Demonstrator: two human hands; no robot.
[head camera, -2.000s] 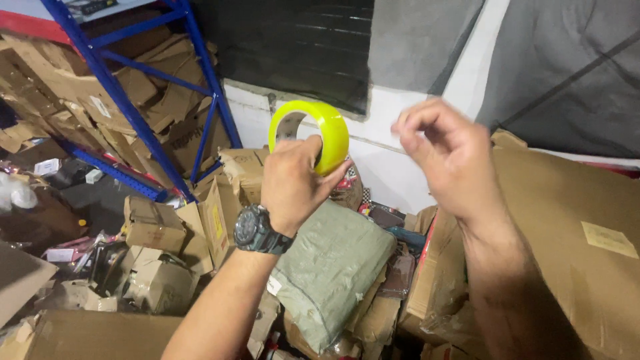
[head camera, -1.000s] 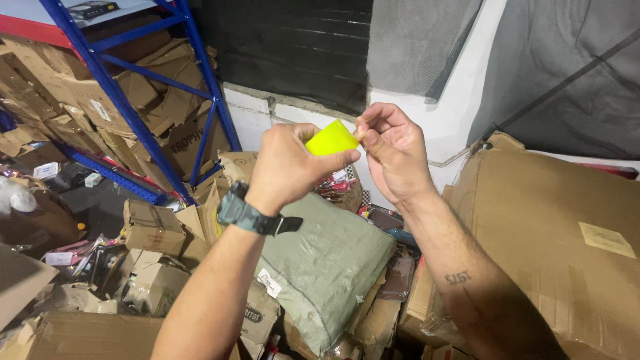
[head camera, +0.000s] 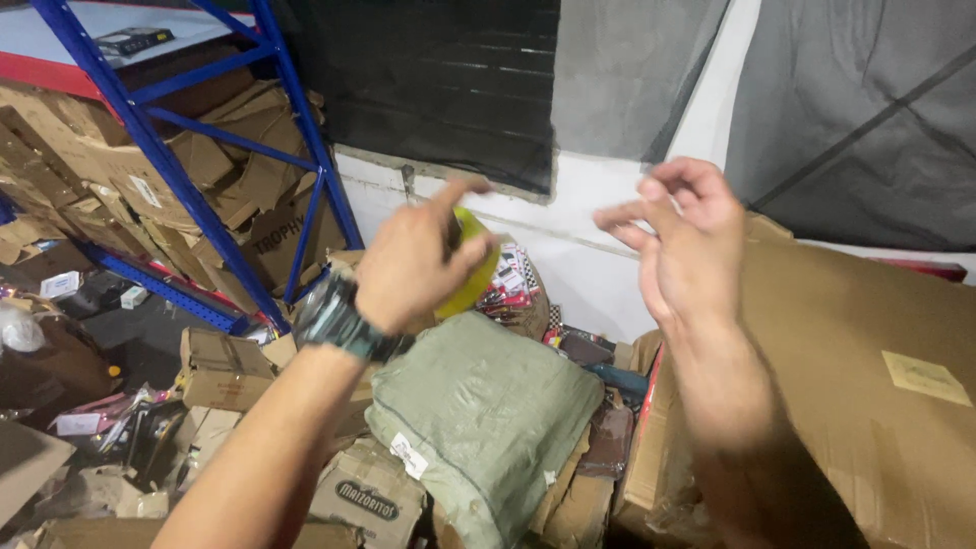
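Observation:
My left hand (head camera: 415, 263), with a watch on its wrist, holds a roll of yellow adhesive tape (head camera: 474, 267) above a grey-green plastic-wrapped package (head camera: 496, 412). The index finger of that hand points out past the roll, and the palm side of the grip is hidden. My right hand (head camera: 682, 236) is raised to the right of the roll and apart from it, fingers bent and spread, with no object seen in it. Both hands are a little blurred. The package lies on cardboard boxes and bears a white label.
On the right stands a large cardboard box (head camera: 862, 366). A blue metal rack (head camera: 183, 183) with flattened cardboard is at the left. Opened boxes (head camera: 225, 370) and loose goods cover the lower left. Behind the package, a sack (head camera: 534, 293) of small packs stands by the white wall (head camera: 602, 198).
One second ago both hands were together at the tape roll; now my right hand is apart from it, to the right. The roll has turned in my left hand.

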